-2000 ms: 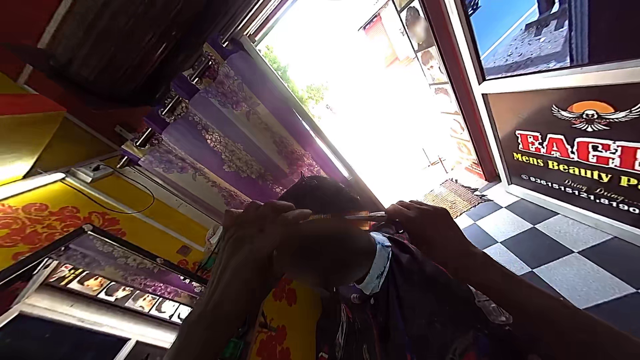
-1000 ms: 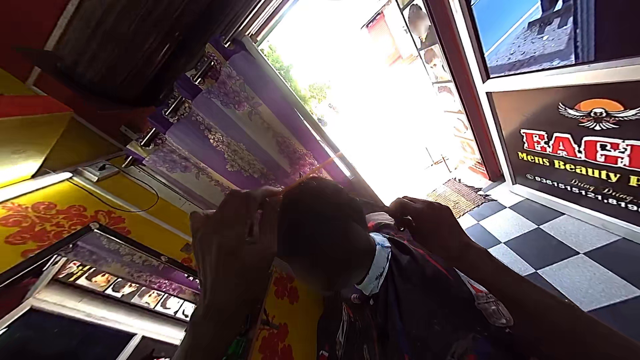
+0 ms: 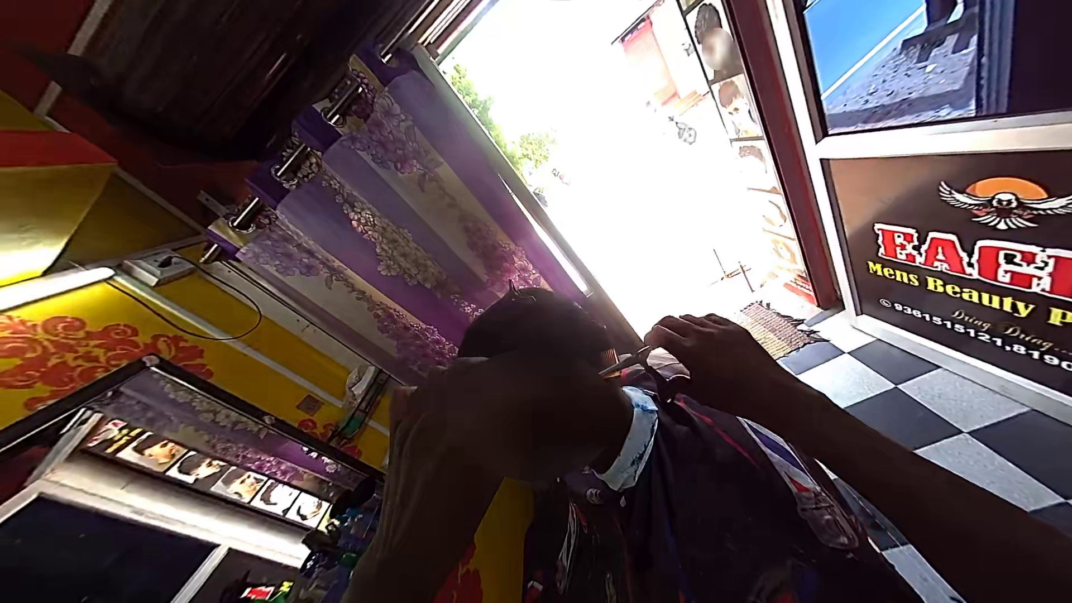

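Observation:
A seated person's dark-haired head (image 3: 536,335) is at the centre, with a white and blue neck strip (image 3: 632,440) around the neck and a dark cape (image 3: 712,502) below. My right hand (image 3: 712,356) grips scissors (image 3: 628,362), whose blades point left at the hair on the near side of the neck. An orange comb's teeth (image 3: 610,358) show beside the blades. My left hand (image 3: 440,427) is raised at the left side of the head, in deep shade; its fingers and anything in them are hard to make out.
A purple flowered curtain (image 3: 377,218) hangs beyond the head, beside a bright open doorway (image 3: 603,151). Lower left is a framed mirror (image 3: 151,364). A glazed partition bearing writing (image 3: 963,243) stands at right, over a checkered floor (image 3: 946,402) and a doormat (image 3: 775,327).
A second ago the scissors were not plainly visible and my left hand stood higher beside the head; now it is lower, and the blades lie against the hair. The head appears tilted differently.

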